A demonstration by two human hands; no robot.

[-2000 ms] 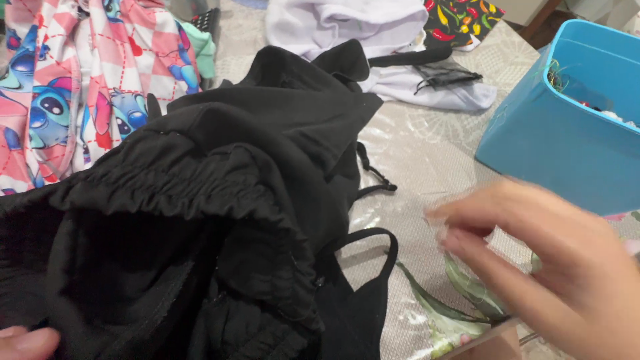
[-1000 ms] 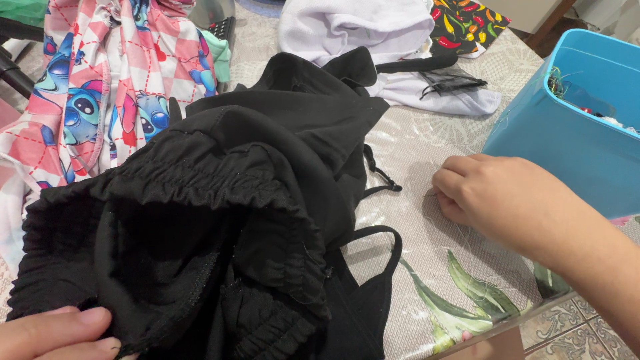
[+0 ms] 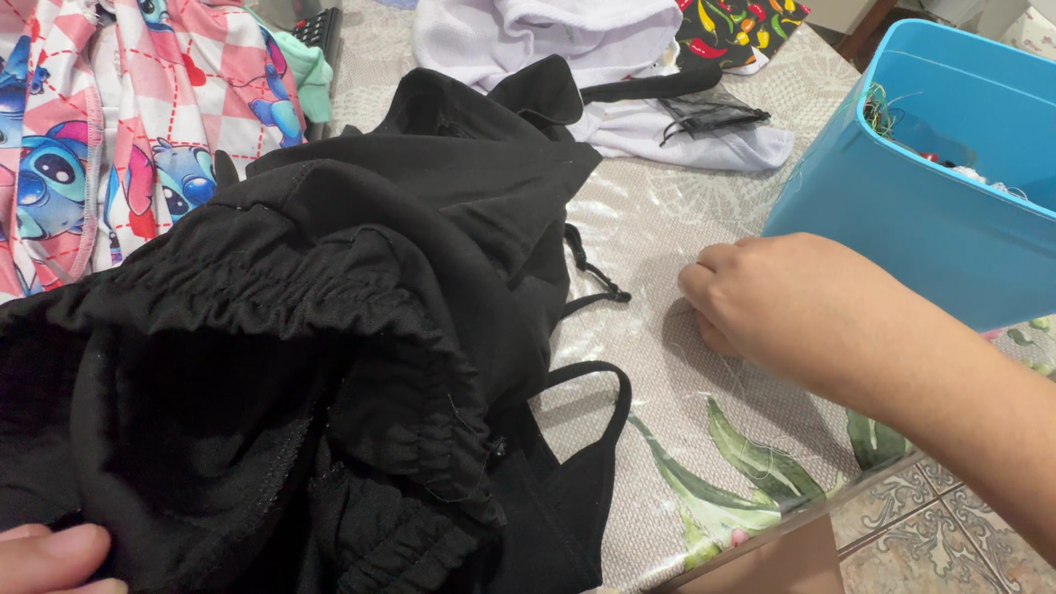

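A black garment with a gathered elastic waistband (image 3: 330, 272) lies bunched over the left and middle of the table. Fingers of my left hand (image 3: 58, 557) touch its lower left edge at the frame's corner; whether they pinch the cloth is hard to see. My right hand (image 3: 767, 305) rests on the plastic-covered tablecloth to the right, its fingers curled down. Loose pale thread (image 3: 763, 458) trails below that hand, and its fingertips are hidden. Black straps (image 3: 623, 404) stick out from under the garment, one with a small adjuster.
Right of the garment stands a blue plastic bin (image 3: 899, 214) holding thread scraps. A pink checked cartoon-print cloth (image 3: 140, 148) lies at the left. White cloth (image 3: 561, 41), a black mesh pouch (image 3: 714, 111) and pepper-print fabric (image 3: 734, 33) are at the back. The table edge (image 3: 742, 544) crosses the lower right.
My right hand, raised with fingers spread two seconds ago, has come down onto the tablecloth beside the bin and its fingers have curled. The left hand stays at the garment's lower left.
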